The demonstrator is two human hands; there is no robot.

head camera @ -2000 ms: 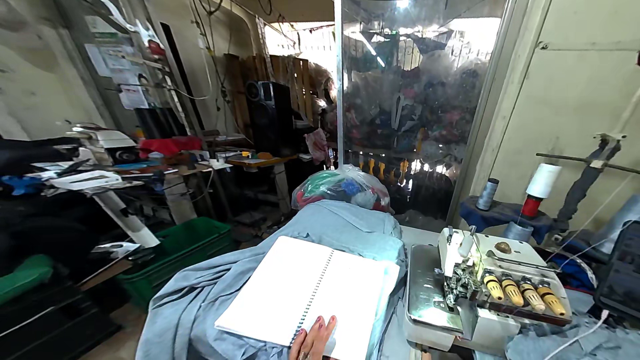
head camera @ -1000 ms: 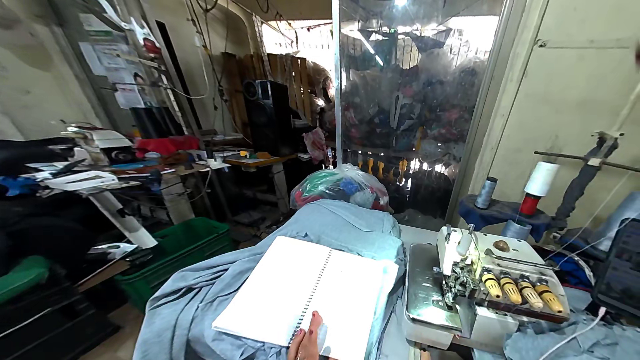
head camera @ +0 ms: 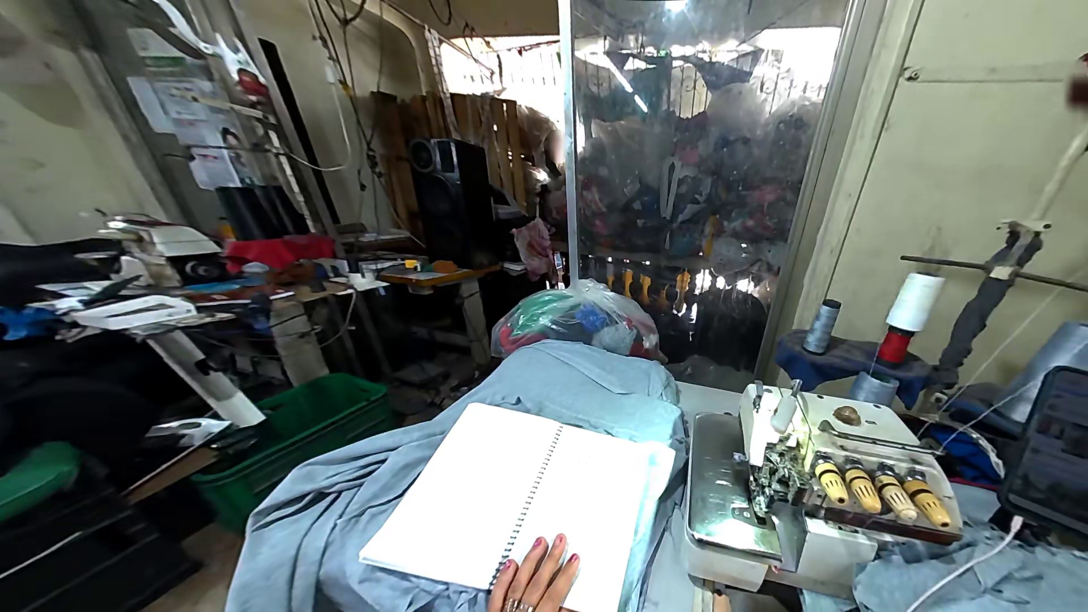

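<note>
An open spiral-bound notebook (head camera: 476, 493) with white pages lies on a heap of light blue fabric (head camera: 340, 501). One hand shows, at the lower edge of the view, resting on the notebook's right page close to the wire spiral. I take it to be my right hand (head camera: 535, 578); its fingers are spread a little, with painted nails and a ring, and it grips nothing. My left hand is out of view. To the right of the notebook stands an overlock sewing machine (head camera: 841, 459) with several yellow tension dials.
Thread cones (head camera: 916, 302) stand behind the machine, and a phone (head camera: 1050, 450) with a white cable is at the right edge. A green plastic crate (head camera: 289, 450) sits at the left on the floor. A clear bag of coloured cloth (head camera: 578, 321) lies beyond the fabric.
My right hand stays on the lower part of the right page. Its fingers, closer together one second ago, are now more spread.
</note>
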